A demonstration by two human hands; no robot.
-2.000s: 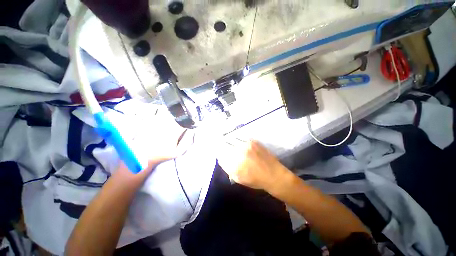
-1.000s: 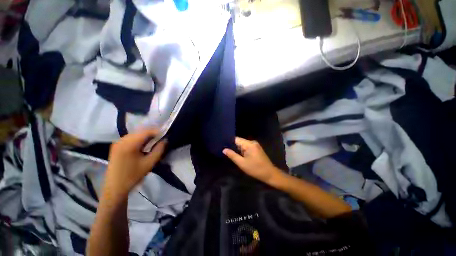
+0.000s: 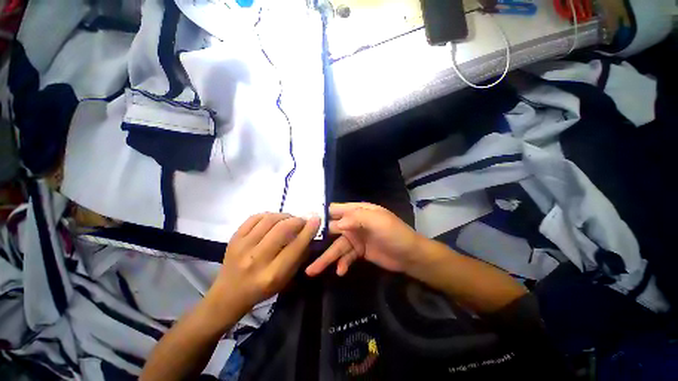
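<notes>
A light grey fabric panel [image 3: 245, 171] with navy parts lies over the table's left side and hangs toward my lap. Its straight right edge, with a thin navy layer along it, runs from the lamp's glare down to my hands. My left hand [image 3: 264, 257] pinches the lower corner of this edge. My right hand [image 3: 368, 234] meets it from the right, thumb and index finger at the same corner, other fingers spread. A rounded grey and navy piece [image 3: 169, 123] shows on the panel. The needle area is lost in glare at the top.
A black smartphone [image 3: 446, 21] with a white cable [image 3: 507, 56] lies on the white table [image 3: 416, 85]. Blue-handled snips [image 3: 515, 7] and a red-handled tool [image 3: 572, 9] are at the top right. Heaps of grey and navy pieces [image 3: 554, 171] lie on both sides.
My hands have come from the machine down to the fabric's lower end. Since the last earlier frame, my left hand has moved right, bringing the grey edge against the navy one.
</notes>
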